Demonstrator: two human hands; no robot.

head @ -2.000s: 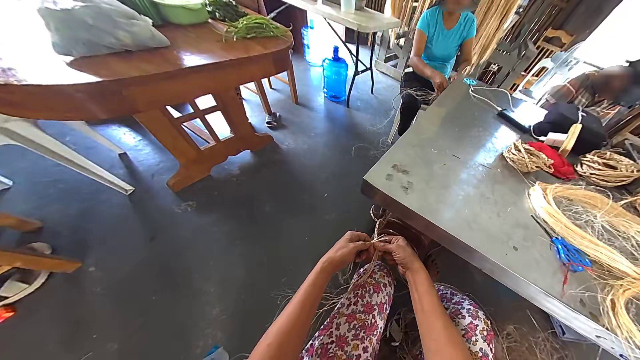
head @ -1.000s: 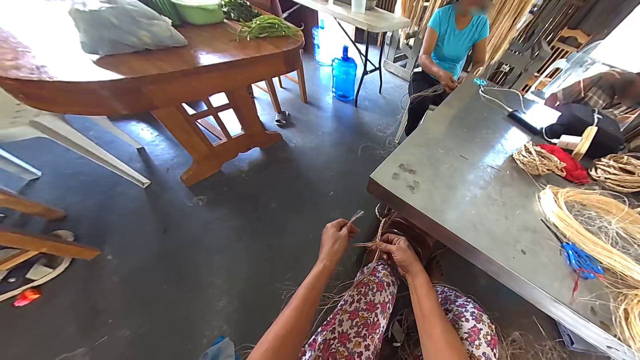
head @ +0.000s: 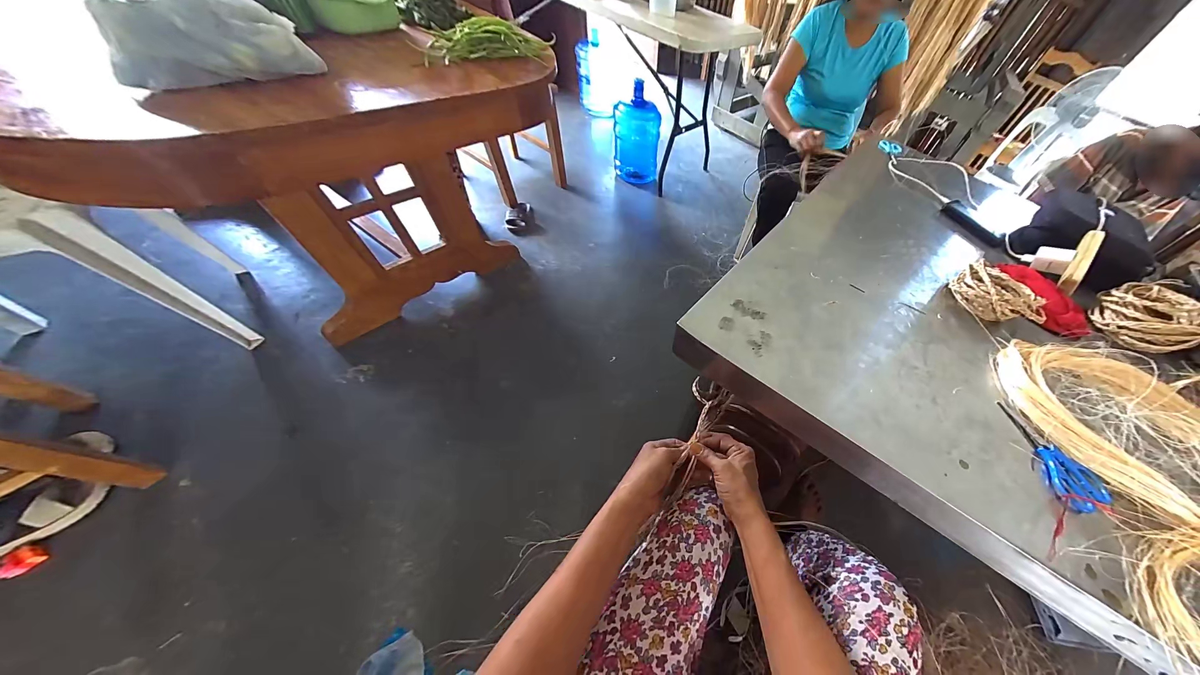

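My left hand (head: 656, 469) and my right hand (head: 731, 464) are close together above my knees, fingers pinching thin fiber strands. The strands join a braided fiber cord (head: 712, 405) that runs up to a loop beside the table's corner. Loose strand ends trail out left below my left arm. On the grey table (head: 844, 328) at the right lie a bundle of pale fibers (head: 1078, 412), blue-handled scissors (head: 1071, 478) and coils of braided cord (head: 996, 292). The exact finger grip is too small to make out.
A person in a blue shirt (head: 834, 75) sits beyond the table, handling fibers. Another person (head: 1116, 169) is at the far right. A wooden table (head: 281, 141) bears a plastic bag and greens. Blue water jugs (head: 637, 141) stand on the floor. Several chair legs show at left.
My left hand was held apart to the left with a strand end one second ago; it is now back beside my right hand at the cord. My right hand has stayed near the cord.
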